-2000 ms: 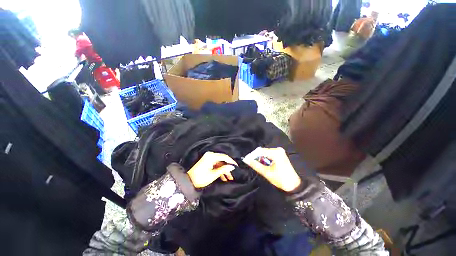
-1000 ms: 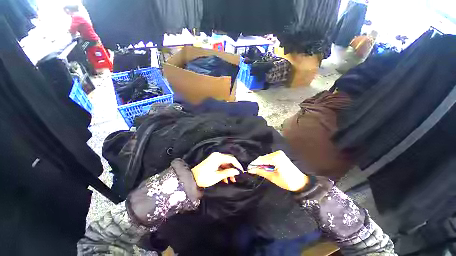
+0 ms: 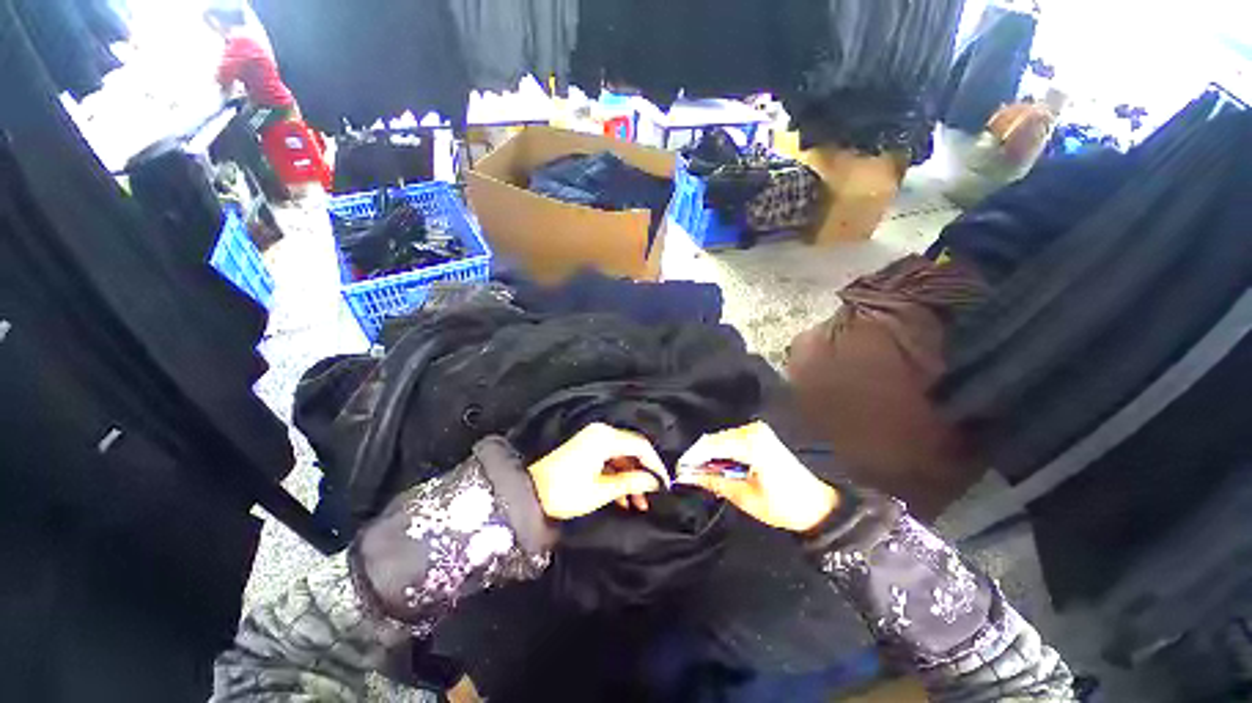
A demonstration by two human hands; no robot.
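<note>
A dark garment (image 3: 639, 549) lies bunched on top of a wide black and navy heap (image 3: 549, 364) in front of me. My left hand (image 3: 600, 471) pinches a fold of the black cloth at its fingertips. My right hand (image 3: 755, 475) meets it fingertip to fingertip, with a small dark and bluish tool, possibly snips, in its curled fingers. A needle and thread cannot be made out. Both forearms wear dark sleeve covers with pale flowers.
An open cardboard box (image 3: 570, 220) with dark garments stands beyond the heap. A blue basket (image 3: 412, 291) is left of it. A brown cloth bundle (image 3: 879, 385) is at right. Dark garments hang on both sides. A person in red (image 3: 254, 72) is at upper left.
The view has shifted slightly. Both hands stay close together over the same cloth; my right hand has come lower and nearer my left hand than two seconds ago.
</note>
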